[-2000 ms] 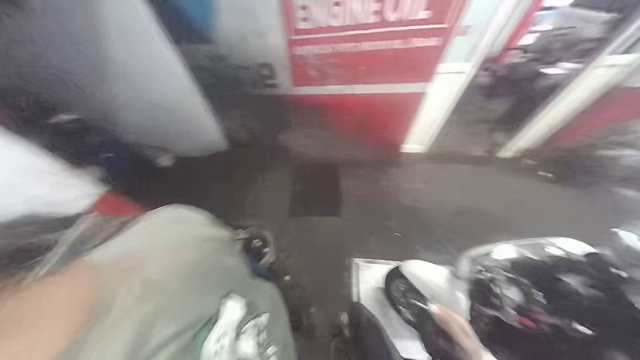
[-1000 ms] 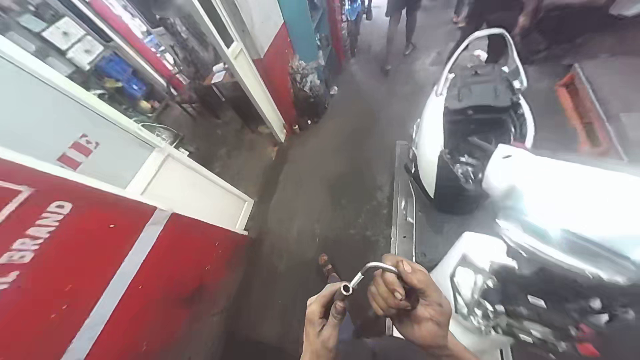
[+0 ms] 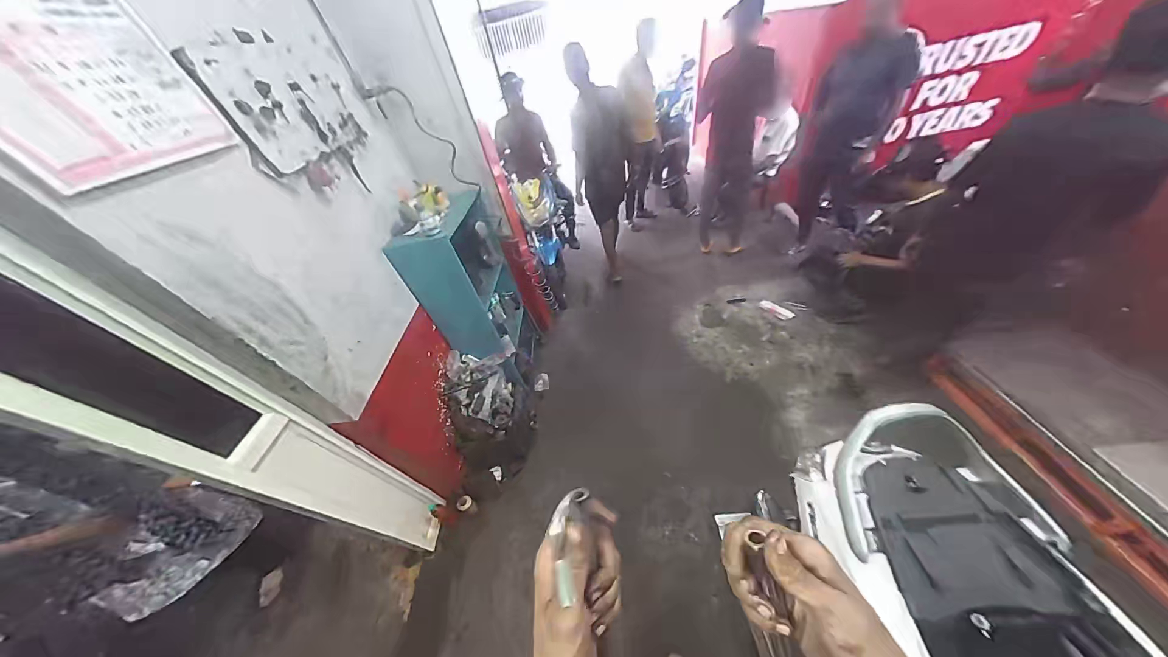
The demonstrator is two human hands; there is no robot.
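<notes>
Both hands are at the bottom of the head view, apart from each other. My left hand [image 3: 577, 584] is closed around a metal tool [image 3: 578, 497] with a hollow round end, perhaps a socket wrench; its lower part is hidden by the fingers. In my right hand [image 3: 794, 584] is another metal tool [image 3: 756, 538] with a ring-like open end, gripped between thumb and fingers. A white scooter [image 3: 819, 497] with a grey grab rail [image 3: 858, 474] and a black seat area [image 3: 985, 547] stands just right of my right hand.
A teal shelf [image 3: 438, 283] stands against the left wall, with plastic-wrapped items [image 3: 484, 392] below it. Several people stand farther ahead, and one person [image 3: 1031, 201] bends over a motorcycle at right. Small objects [image 3: 776, 310] lie on the floor. An orange-edged ramp or pit [image 3: 1049, 456] runs along the right.
The hands were close together at a curved metal tool one second ago; now they are apart, each holding a tool. The view has swung toward the workshop's entrance.
</notes>
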